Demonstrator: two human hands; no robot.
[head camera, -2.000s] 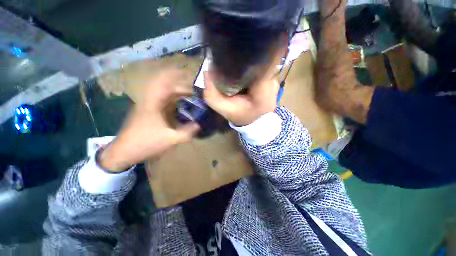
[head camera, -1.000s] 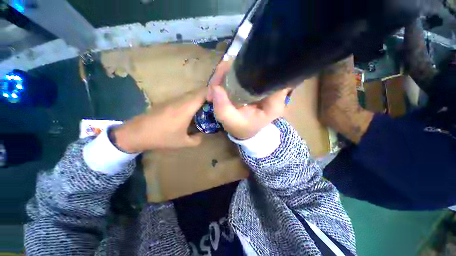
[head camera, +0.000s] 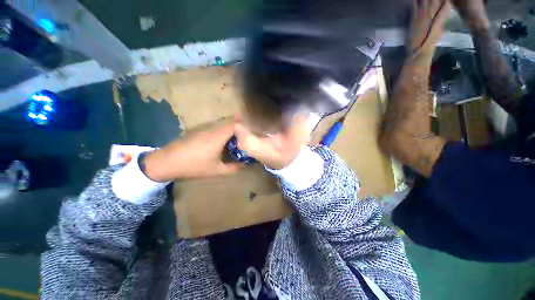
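Note:
A small dark round LED unit (head camera: 236, 150) with faint blue detail is held between my hands above the cardboard sheet (head camera: 217, 205). My left hand (head camera: 196, 153) grips it from the left. My right hand (head camera: 278, 143) is closed around the lower end of the electric screwdriver (head camera: 281, 70), a large blurred black cylinder that fills the upper middle. The screwdriver stands roughly upright beside the unit. Its tip and any screw are hidden behind my right fingers.
A blue-handled hand screwdriver (head camera: 332, 133) lies right of my right hand. A coworker's bare forearm (head camera: 405, 111) and navy sleeve (head camera: 475, 199) are at the right. A unit glowing blue (head camera: 41, 107) stands far left. A white packet (head camera: 126, 154) lies by my left wrist. A pale rail (head camera: 158, 57) crosses behind.
The screwdriver has swung from leaning right to more upright over my right hand. My left hand has stayed on the unit since a second ago. The blue handle now shows more.

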